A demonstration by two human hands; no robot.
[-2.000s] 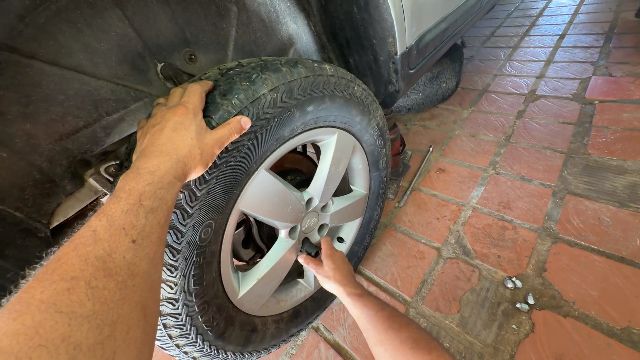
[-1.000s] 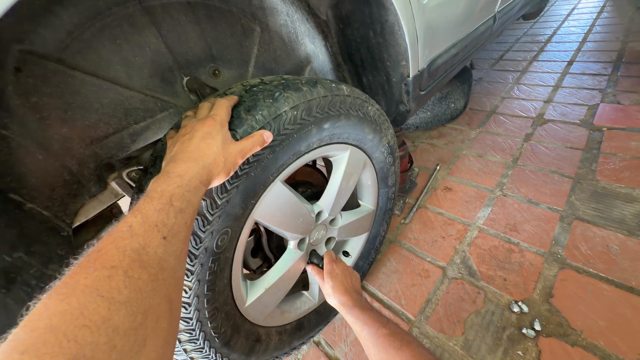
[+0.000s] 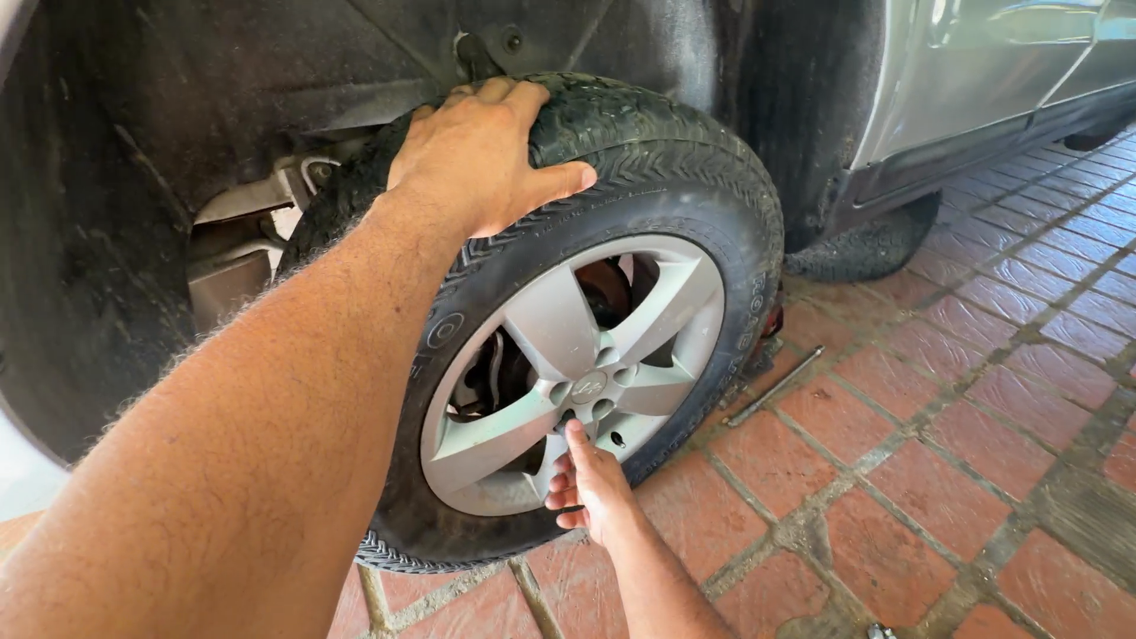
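Observation:
My left hand (image 3: 484, 155) rests spread over the top tread of a black rubber tire (image 3: 692, 191), its thumb pointing right across the shoulder. The tire is on a silver five-spoke alloy wheel (image 3: 555, 333) inside the car's wheel well. Below the center cap (image 3: 588, 387), my right hand (image 3: 590, 488) has its thumb tip at the lowest lug hole; its other fingers are loosely curled. Whether a lug nut lies under the thumb cannot be seen. Through the spoke gaps, dark brake parts show.
A metal rod (image 3: 775, 386) lies on the red tile floor (image 3: 941, 470), right of the tire. Beside it, a red object (image 3: 774, 321) is partly hidden behind the tire. The silver car door (image 3: 994, 71) and another tire (image 3: 865, 248) are farther back. Small metal pieces (image 3: 880, 631) lie at the bottom edge.
My right hand's fingers have opened somewhat from the earlier curl, with the thumb now at the lower lug hole. My left hand stays on the tire top. The view has shifted.

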